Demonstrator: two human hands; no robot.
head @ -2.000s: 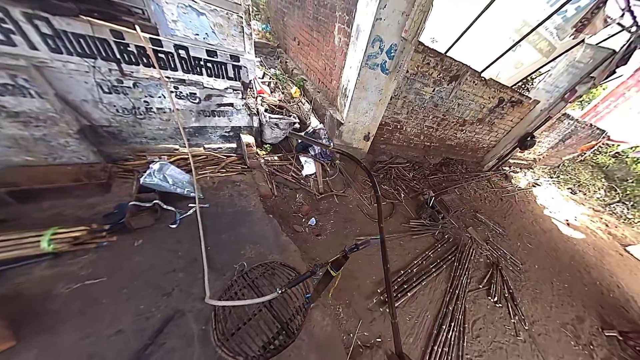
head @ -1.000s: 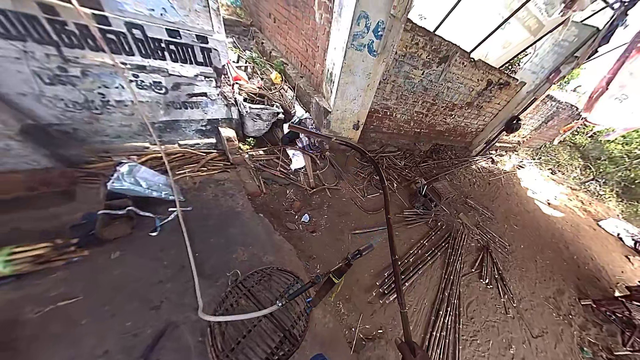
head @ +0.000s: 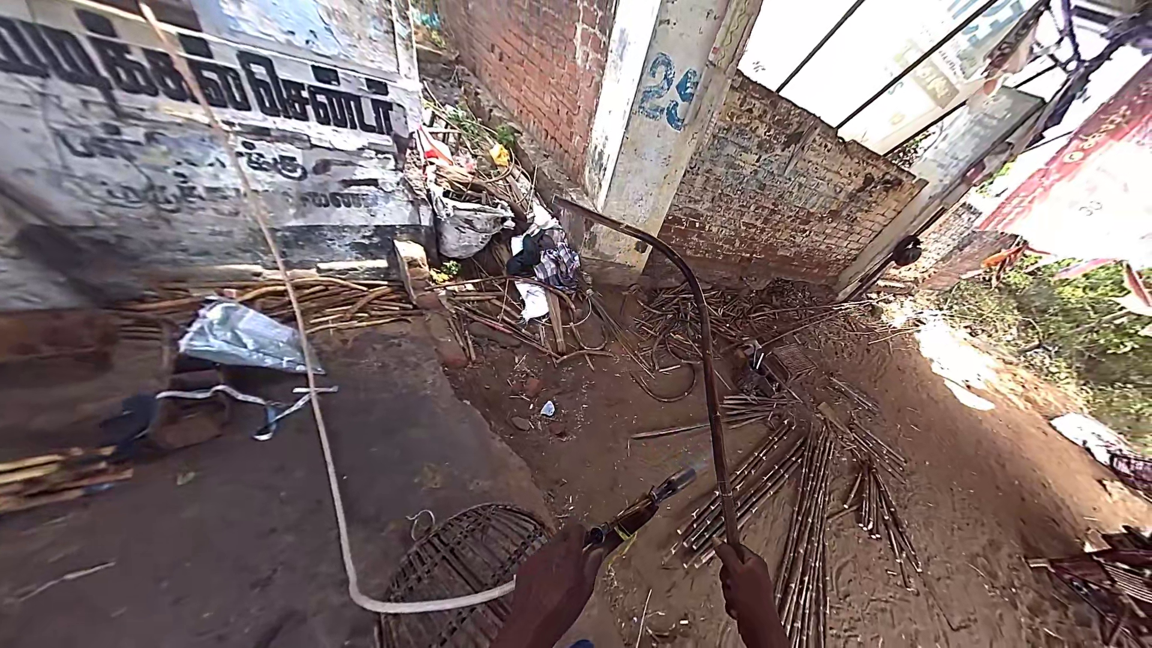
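Observation:
Low in the head view, my left hand grips a dark torch-like tool, whose front end points up and right toward the cane. A pale hose runs from that hand, loops left and rises out of the top of the view. My right hand is closed around the lower end of a long brown cane, held upright with its top bent over to the left. The tool's tip is left of the cane, with a small gap between them. Whether a flame burns at the tip cannot be told.
A round woven basket lies beside my left hand. Bundles of canes spread over the dirt ground at right. A clear plastic bag and sticks lie by the painted wall. A concrete pillar stands ahead.
Both hands now show at the bottom, where only a little of the right hand showed a second ago. The torch-like tool and the cane have risen in the view.

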